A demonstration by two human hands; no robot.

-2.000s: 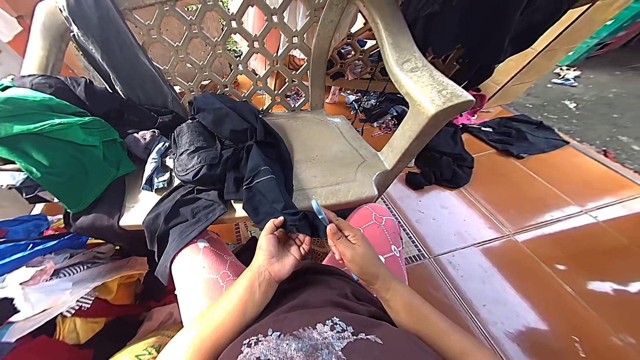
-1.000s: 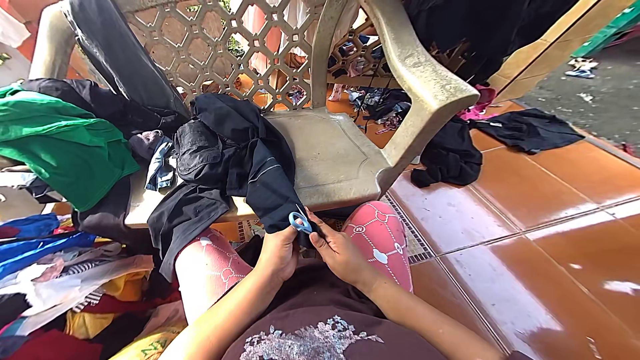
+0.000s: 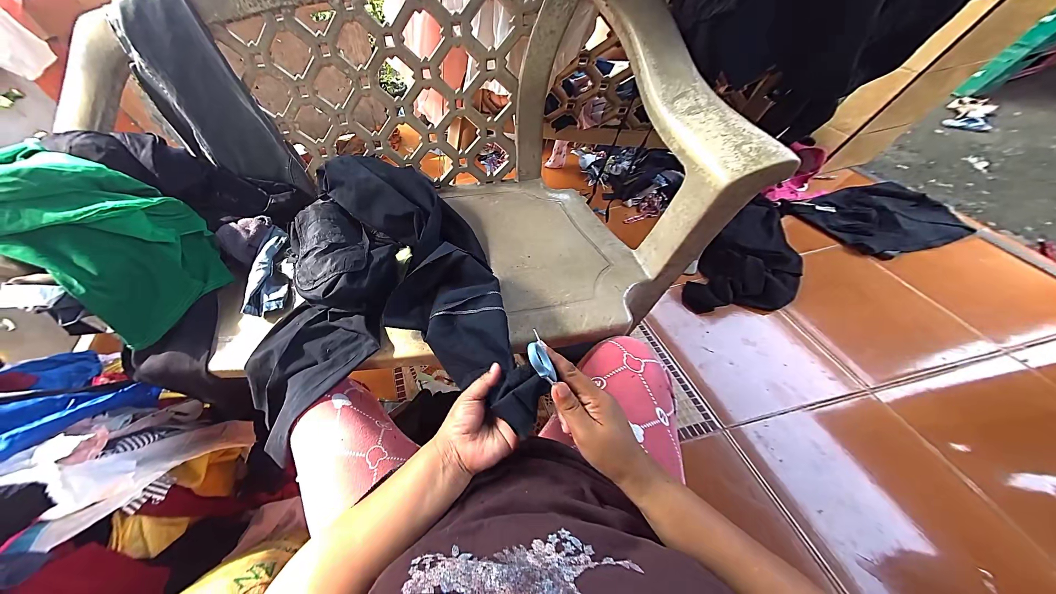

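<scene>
My left hand [image 3: 478, 429] grips the end of a dark navy garment [image 3: 466, 309] with pale stitched lines, between thumb and fingers. The garment runs from the chair seat down over its front edge to my lap. In my right hand [image 3: 590, 417] is a small light-blue tool [image 3: 541, 361] with a thin pale tip pointing up; it looks like a seam ripper or small snips, its exact kind unclear. The tool is just right of the held cloth. A crumpled black garment [image 3: 334, 252] lies beside the navy one on the seat.
The plastic chair [image 3: 549, 256] stands in front of me, a green cloth [image 3: 107, 239] over its left side. Mixed coloured clothes [image 3: 124, 470] are piled at lower left. Black garments [image 3: 747, 264] lie on the orange floor tiles [image 3: 833, 330] at right. More dark cloth hangs behind the chair.
Both hands were together at the cloth's end one second ago; now they are apart. The blue tool is upright in my right hand, and the cloth end is folded over at my left.
</scene>
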